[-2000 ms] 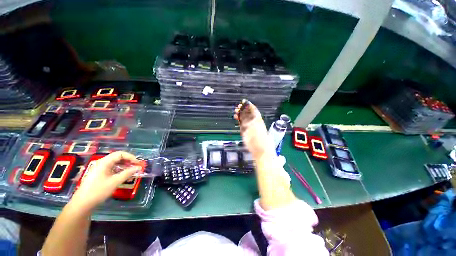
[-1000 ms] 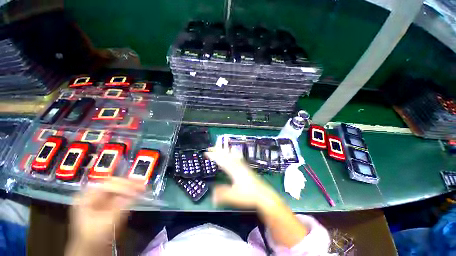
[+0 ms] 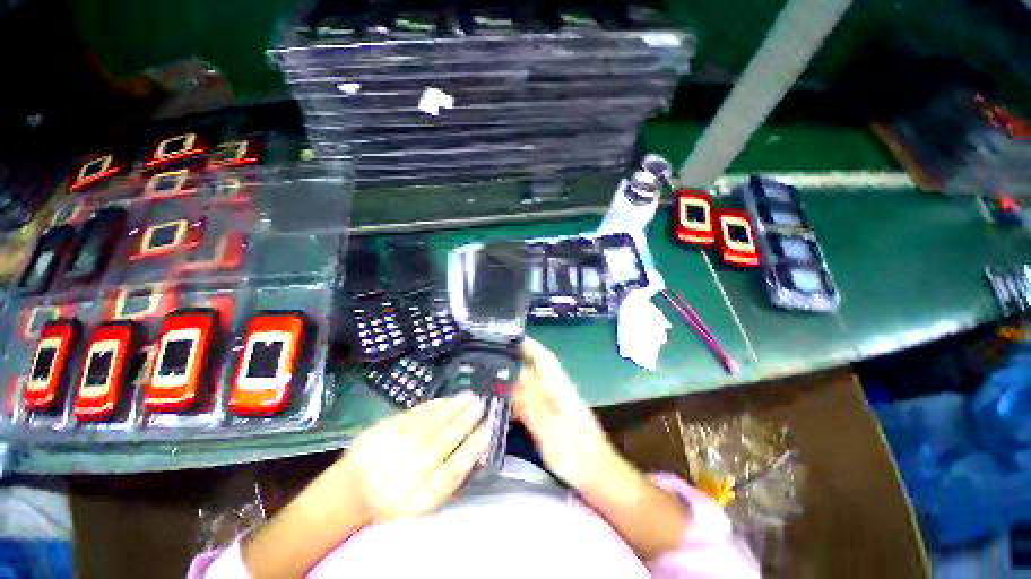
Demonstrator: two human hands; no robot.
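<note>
An open black flip phone is held upright above the bench's front edge, its screen half up. My left hand grips its lower half from the left, fingers over the keypad. My right hand holds it from the right side. Several open handsets with white keypad numerals lie on the bench just left of it. A window tray with black-rimmed windows lies behind and right, partly hidden by the phone.
A clear phone tray with red phones is at left. Stacked trays stand behind. To the right are a bottle, a white wipe, a magenta tool, two red phones and a second window tray. A scrap box is below.
My left hand has moved right from the phone tray, and my right hand has come in beside it. Both now hold an open flip phone. The view has tilted further down.
</note>
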